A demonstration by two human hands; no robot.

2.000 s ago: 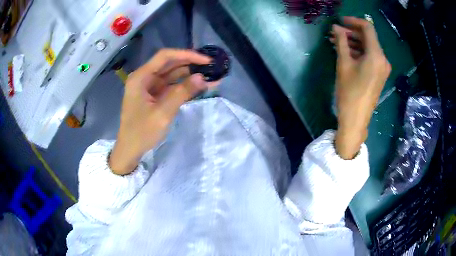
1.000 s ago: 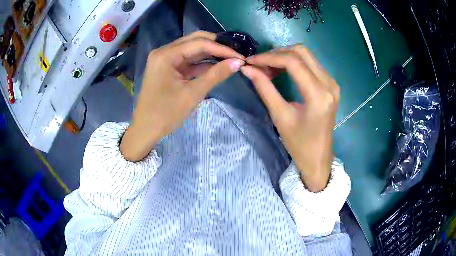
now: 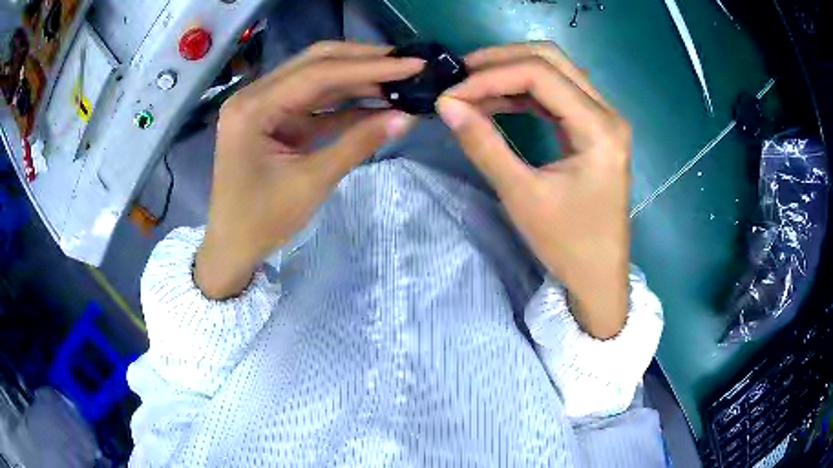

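A round black plastic housing (image 3: 425, 79) is held up at the top middle, over the mat's near edge. My left hand (image 3: 306, 137) grips its left side between thumb and fingers. My right hand (image 3: 548, 137) touches its right side, with the thumb at the lower right rim and the fingers at the upper right. Both hands are bare. I cannot tell whether a small leaded component is between my right fingertips.
White machine panel (image 3: 137, 174) with red, silver and green-ringed buttons at left. Green mat (image 3: 658, 265) at right bears white tweezers (image 3: 691, 55), a small black piece (image 3: 751, 111) and a clear bag (image 3: 781, 228). A black tray (image 3: 767, 402) lies lower right; a blue stool (image 3: 87, 361) lower left.
My right hand came from the red parts pile to my left fingertips, and now holds the housing's right side. The housing has turned in my fingers. The view has shifted slightly.
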